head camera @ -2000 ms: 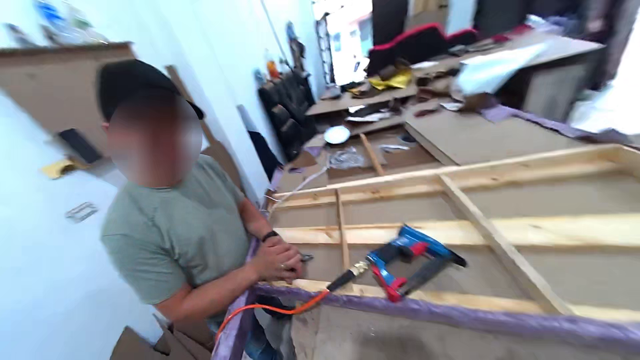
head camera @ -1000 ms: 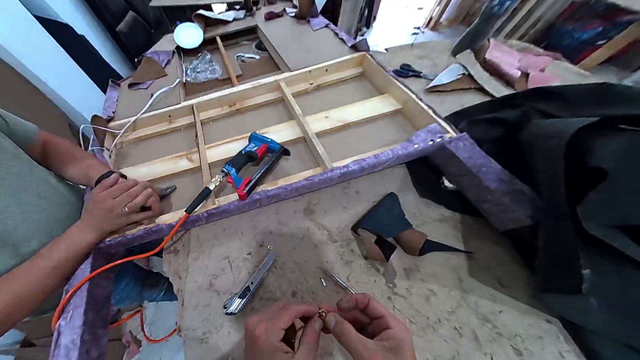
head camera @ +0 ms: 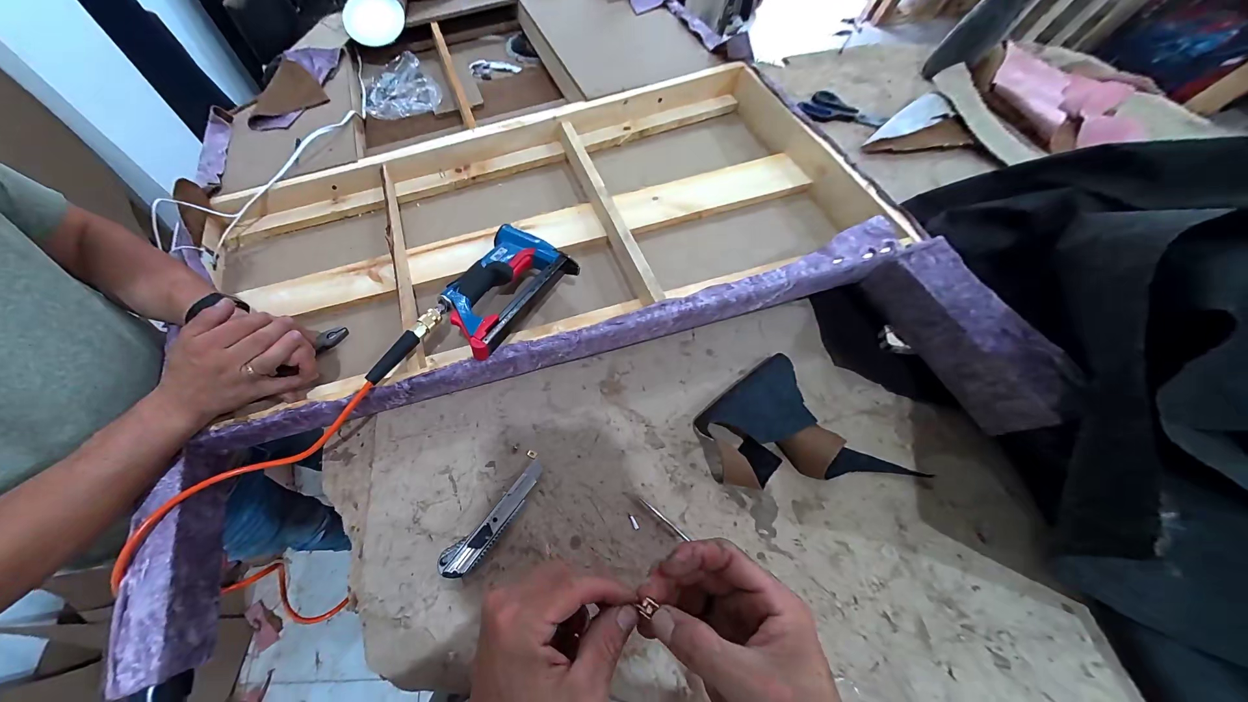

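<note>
Both of my hands meet at the bottom centre, above a worn brown work surface (head camera: 604, 409). Between the fingertips of my left hand (head camera: 561, 634) and my right hand (head camera: 736, 624) is a small copper-coloured metal piece (head camera: 647, 607), too small to identify. A thin pointed metal tool (head camera: 667, 521) shows just beyond my right fingers; whether I touch it is unclear. Near it lies a tiny white piece (head camera: 634, 523). A snap-off utility knife (head camera: 490, 520) rests up and left of my left hand, with a tiny brass-coloured piece (head camera: 531, 453) by its tip.
A blue and red pneumatic staple gun (head camera: 507, 283) with an orange air hose (head camera: 234, 473) lies on a wooden frame (head camera: 604, 210) edged in purple fabric (head camera: 624, 317). At left, a person's hands (head camera: 239, 356) rest on the frame. Black fabric (head camera: 1102, 205) and scissors (head camera: 834, 107) are at right.
The view has swung down and right since the first frame. My hands, out of view then, show at the bottom in the later frames. The staple gun still lies on the frame.
</note>
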